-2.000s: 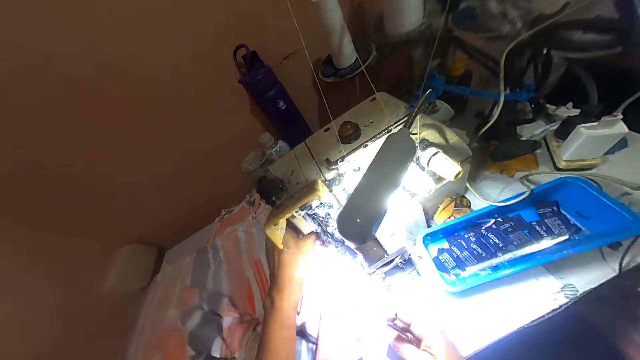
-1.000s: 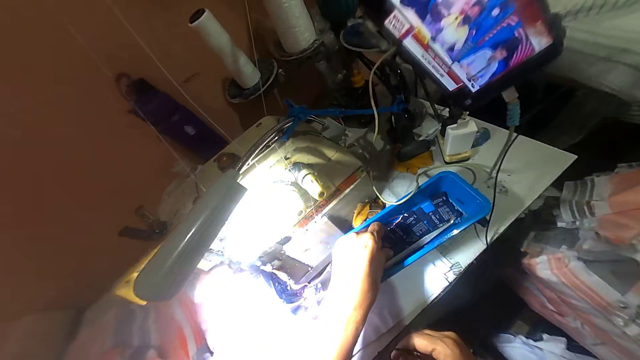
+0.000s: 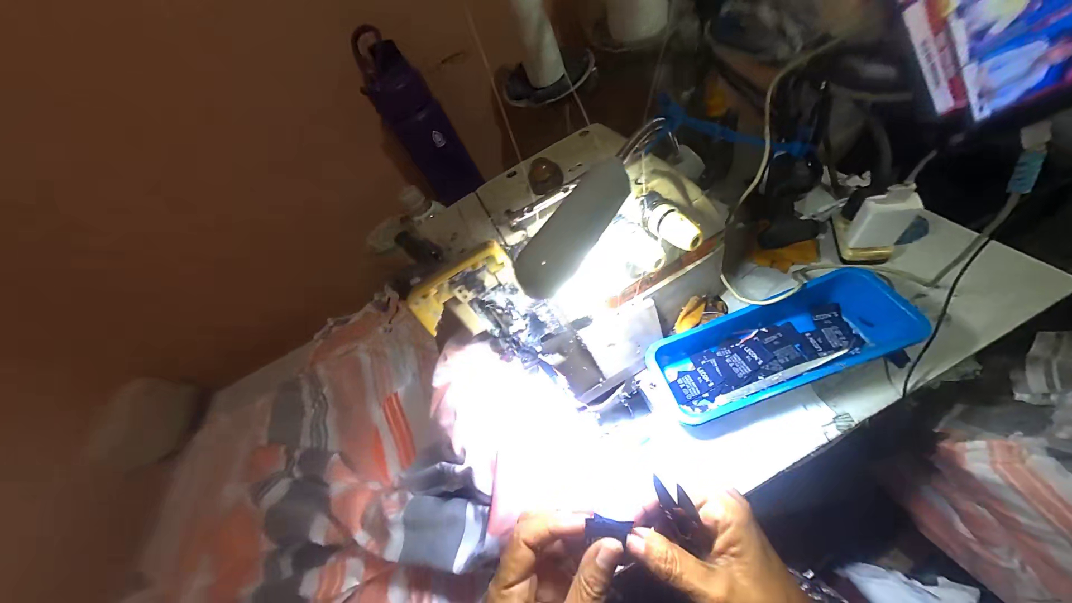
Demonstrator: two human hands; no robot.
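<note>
At the bottom centre my left hand [image 3: 553,553] pinches a small dark fabric label [image 3: 610,529] between thumb and finger. The thumb of my right hand [image 3: 712,557] presses the label's other end. That hand also holds thread snips [image 3: 677,507], blades pointing up. Above them, striped orange, grey and white cloth [image 3: 360,452] lies at the sewing machine [image 3: 502,201], partly lost in the lamp's glare. A blue plastic tray [image 3: 800,389] with several dark printed labels [image 3: 745,360] stands to the right.
A grey lamp [image 3: 574,226] hangs over the machine's needle area. Thread cones [image 3: 538,46] and a purple bottle [image 3: 419,121] are behind. A white charger [image 3: 883,218] and cables lie at the back right, below a lit screen [image 3: 997,50]. More striped cloth [image 3: 1005,494] is at the lower right.
One second ago a hand was at the blue tray; now both hands are together at the bottom centre, holding a dark label. The view has shifted considerably.
</note>
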